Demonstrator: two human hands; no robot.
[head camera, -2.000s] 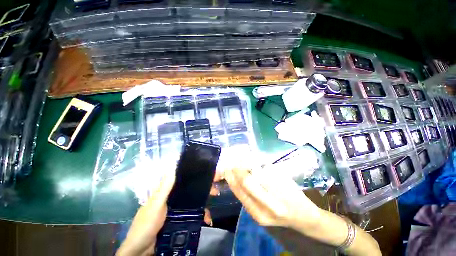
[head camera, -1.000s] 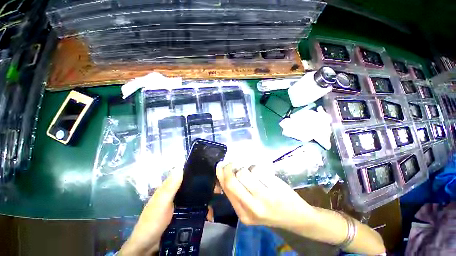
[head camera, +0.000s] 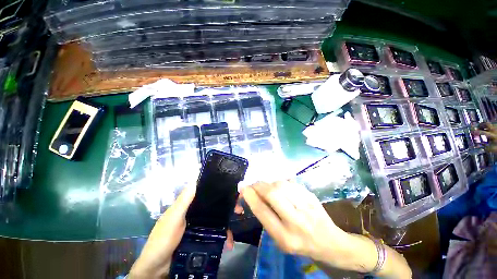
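A black flip phone (head camera: 218, 190) is open, its dark screen half up and its keypad half towards me at the bottom edge. My left hand (head camera: 169, 229) holds it from the left side, with fingertips showing at its right edge. My right hand (head camera: 289, 215) is at the upper right edge of the screen half, fingers bent together and fingertips close to the edge. I cannot tell whether they hold something small. A clear blister tray (head camera: 275, 122) with dark lens panels in its pockets lies behind the phone.
A white dispenser bottle (head camera: 333, 95) and crumpled white wipes (head camera: 329, 133) stand right of the tray. Trays of pink-edged phone parts (head camera: 389, 210) lie at right, with a person's hand at the far right edge. Stacked trays (head camera: 191, 38) stand at the back. A pale-gold-faced device (head camera: 76, 129) lies left.
My right fingertips have stayed by the phone's upper right edge, with the hand shifting slightly. A person's hand has appeared at the far right edge.
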